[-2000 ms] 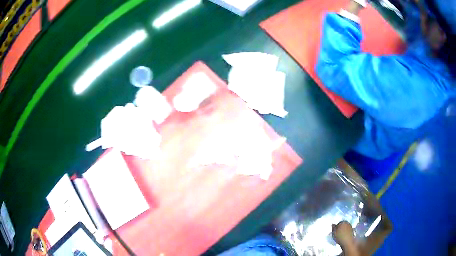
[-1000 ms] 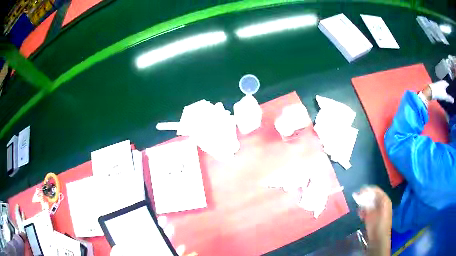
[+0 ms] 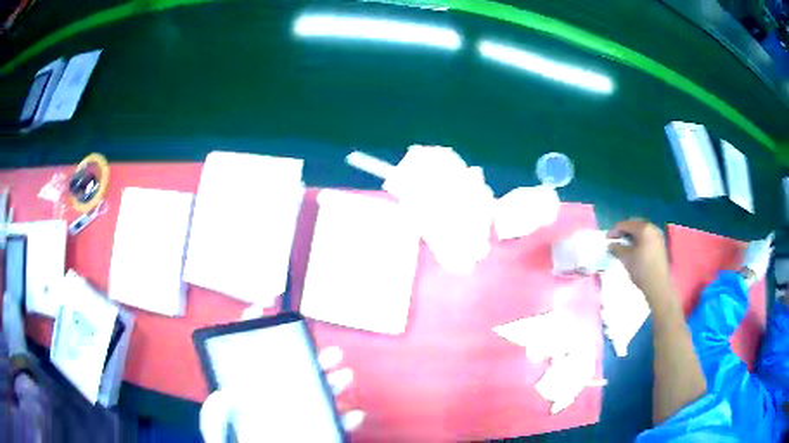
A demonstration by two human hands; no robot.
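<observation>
A black-framed tablet [image 3: 275,381] with a white screen is at the bottom of the view, tilted. My left hand [image 3: 216,417], in a white glove, holds it from below; its fingertips show along the right edge. My bare right hand [image 3: 636,244] is at the far right corner of the red mat, fingers closed on a white wad or cloth. A folded white cloth [image 3: 578,253] lies right at its fingertips. A squat white bottle [image 3: 528,212] with a round clear lid [image 3: 554,170] stands left of it.
Crumpled white cloths [image 3: 445,203] and torn white pieces [image 3: 558,355] lie on the mat [image 3: 484,407]. White boxes [image 3: 359,260], a yellow tape roll [image 3: 89,182] and more tablets are left. Another worker's blue sleeve [image 3: 727,329] is at right.
My view has turned. The tablet and my gloved left hand have come further into view. My right hand has moved from near the bench's front edge up to the folded cloth.
</observation>
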